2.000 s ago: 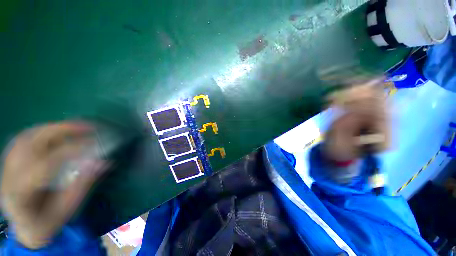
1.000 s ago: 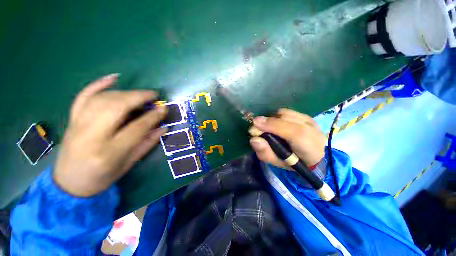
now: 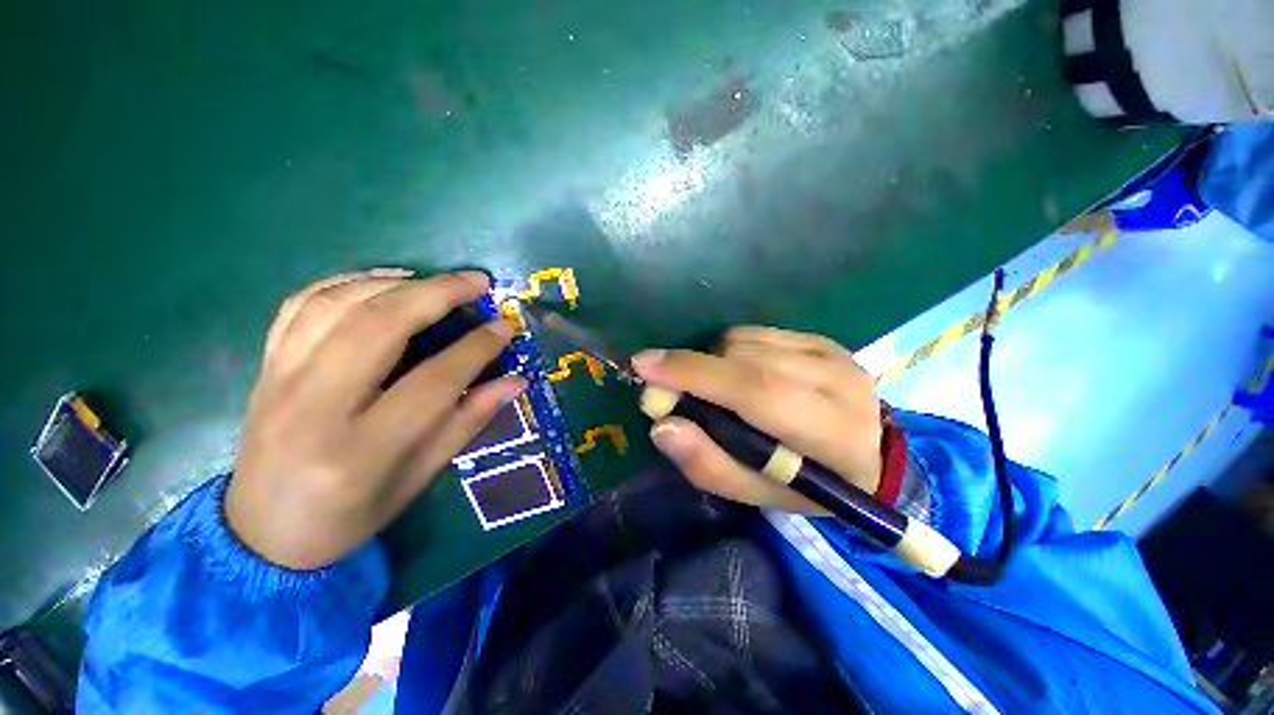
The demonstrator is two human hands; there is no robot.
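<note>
A narrow blue PCB panel [image 3: 558, 433] lies on the green mat with yellow flex cable tabs [image 3: 602, 440] along its right edge. My left hand [image 3: 349, 419] holds a dark LCD module [image 3: 450, 331] by its orange end at the panel's top unit; the hand hides much of it. Two white-bordered LCD modules lie against the lower units, the lowest [image 3: 513, 492] fully visible, the middle one partly covered. My right hand [image 3: 782, 398] grips the soldering iron [image 3: 831, 492], its barrel pointing up-left and its tip near the top unit; contact cannot be told.
A loose LCD module [image 3: 80, 451] lies at far left on the green mat [image 3: 280, 126]. A white tub with black bands [image 3: 1188, 56] stands at top right. The black iron cord [image 3: 989, 405] loops beside the right sleeve. Yellow-striped tape [image 3: 950, 335] marks the pale blue floor.
Both hands have come in from the sides to the panel. The right hand now holds the iron at the top unit. A loose module shows at left.
</note>
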